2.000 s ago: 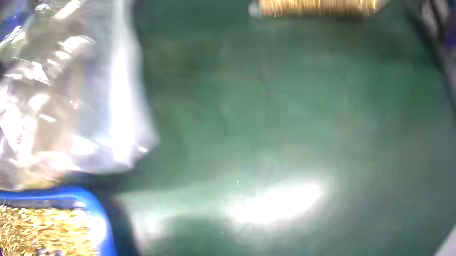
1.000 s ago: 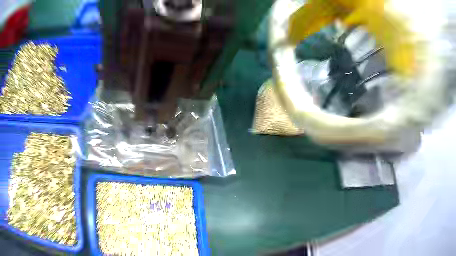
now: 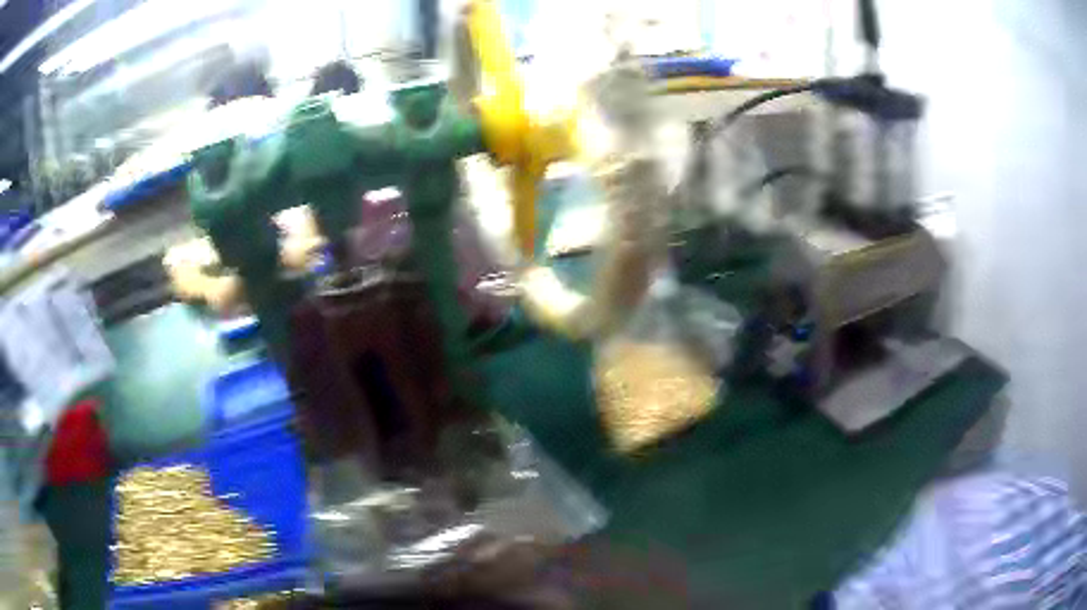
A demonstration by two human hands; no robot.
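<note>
The view is blurred. A machine with a green top and a dark brown body (image 3: 358, 381) stands left of centre. A clear plastic bag (image 3: 542, 477) lies at its foot. A blue tray (image 3: 280, 506) with gold parts (image 3: 185, 524) is at the lower left. A clear bag with gold parts (image 3: 656, 393) lies on the green bench, right of the machine. Neither of my hands can be made out. A striped or checked cloth, perhaps a sleeve (image 3: 977, 548), shows at the lower right, and a dark reddish blur crosses the bottom edge.
A pale ring-shaped thing with a yellow part (image 3: 507, 107) stands behind the machine. Another machine (image 3: 876, 280) stands at the right with a flat grey plate (image 3: 912, 381). A red object (image 3: 78, 443) is at the left. Blurred skin-toned shapes, perhaps another person's hands, show behind the green machine.
The view has lifted from the bench top to the machines and room behind. The small tray of fine gold parts has left the picture; the striped cloth has come in at lower right.
</note>
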